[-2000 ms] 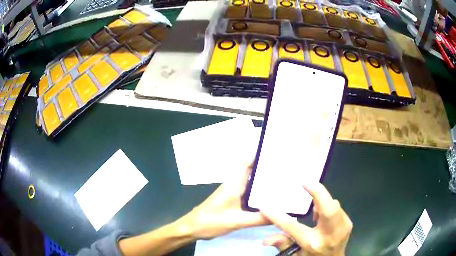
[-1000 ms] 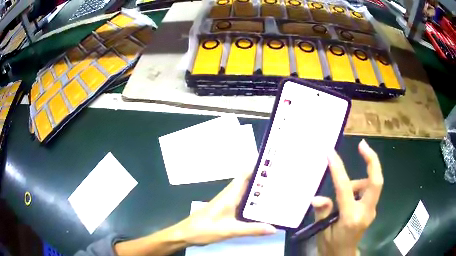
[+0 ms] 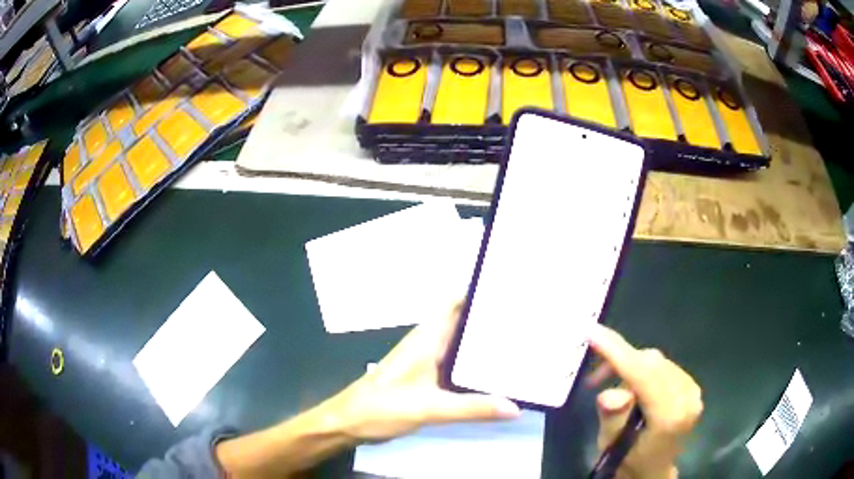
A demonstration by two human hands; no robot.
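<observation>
A large smartphone with a dark purple edge and a bright white screen is held upright, slightly tilted. My left hand grips its lower left side, with the thumb along the bottom edge. My right hand is at the lower right of the phone, the index fingertip at the screen's right edge. A black marker pen is tucked in my right hand. A white paper sheet lies under my hands.
White sheets lie behind the phone, another paper at left, a printed slip at right. Stacked trays of yellow parts rest on a board. A tilted tray stands back left, a yellow ring far left.
The screen went from showing a list with small icons to plain white. The phone is higher and more upright in view. My right hand's fingers have drawn together, the index finger lower.
</observation>
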